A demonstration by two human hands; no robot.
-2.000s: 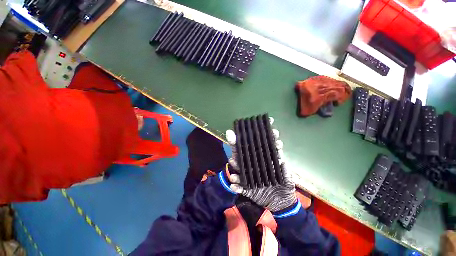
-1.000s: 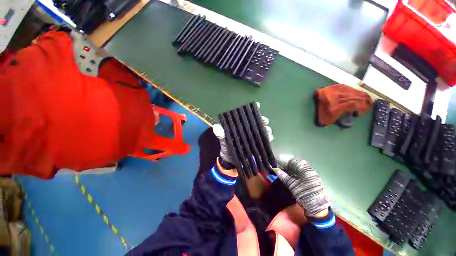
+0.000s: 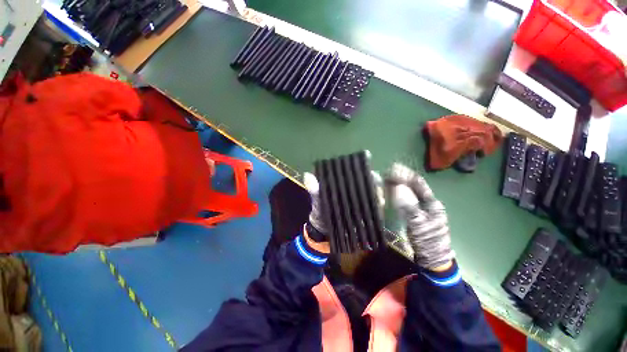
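My left hand (image 3: 315, 206), in a grey-white knitted glove, holds a batch of black remotes (image 3: 348, 201) side by side, above the bench's front edge. The batch looks like a ribbed block, and its narrow sides face up. The palm and most fingers are hidden under it. My right hand (image 3: 424, 218), in the same kind of glove, is just right of the batch, slightly blurred, with its fingers raised and bent. Nothing shows in it. Its fingertips are close to the batch's right side; I cannot tell if they touch it.
A leaning row of remotes (image 3: 295, 69) lies back left on the green bench. A brown rag (image 3: 462, 141) lies right of centre. A pile of remotes (image 3: 565, 184) and a neater group (image 3: 554, 280) lie right. A red bin (image 3: 574, 42) stands far right. A person in red (image 3: 82, 165) is at left.
My right hand has come off the batch's underside and moved right, then up beside it. My left hand still holds the batch, which has tilted and turned back more upright. The view has shifted slightly.
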